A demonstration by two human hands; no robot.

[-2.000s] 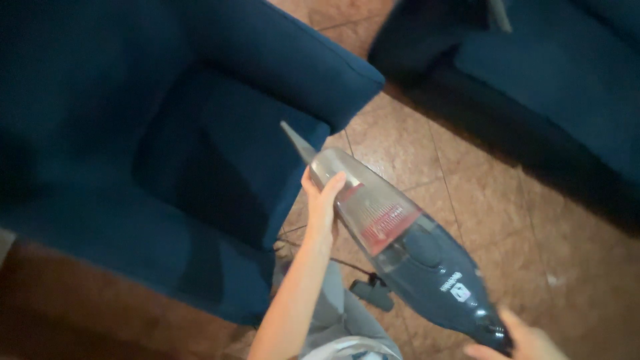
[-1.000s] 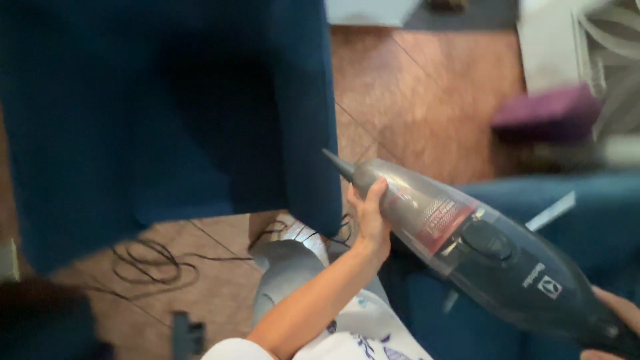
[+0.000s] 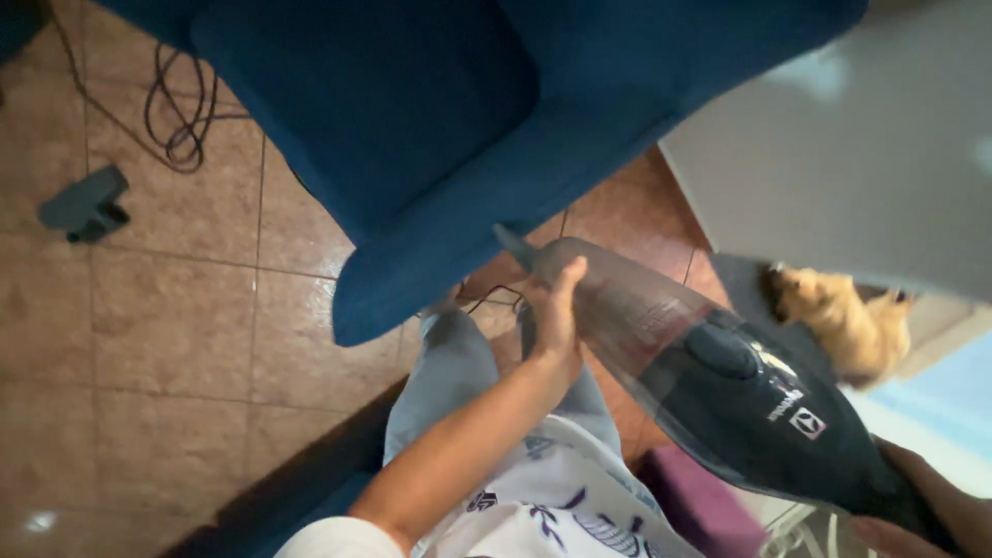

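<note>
An Electrolux handheld vacuum cleaner [image 3: 744,387], dark with a clear dust container, slants across the view from centre to lower right. My left hand [image 3: 554,310] grips its front end just behind the narrow crevice nozzle [image 3: 513,244]. At the lower right corner my right hand [image 3: 922,504] is closed round the rear handle, partly cut off by the frame. The nozzle tip points at the arm of a blue upholstered armchair [image 3: 465,209]; whether it touches the fabric I cannot tell.
Looped black cable [image 3: 182,116] and a grey floor nozzle [image 3: 85,203] lie on the tiled floor [image 3: 178,318] at left. A light-coloured dog [image 3: 845,318] is at right, below a pale surface [image 3: 845,163]. A purple object [image 3: 697,504] and more blue upholstery [image 3: 341,496] are near my legs.
The view has swung strongly, and the armchair now fills the top. Both hands have kept hold of the vacuum, whose nozzle now points at the chair's arm.
</note>
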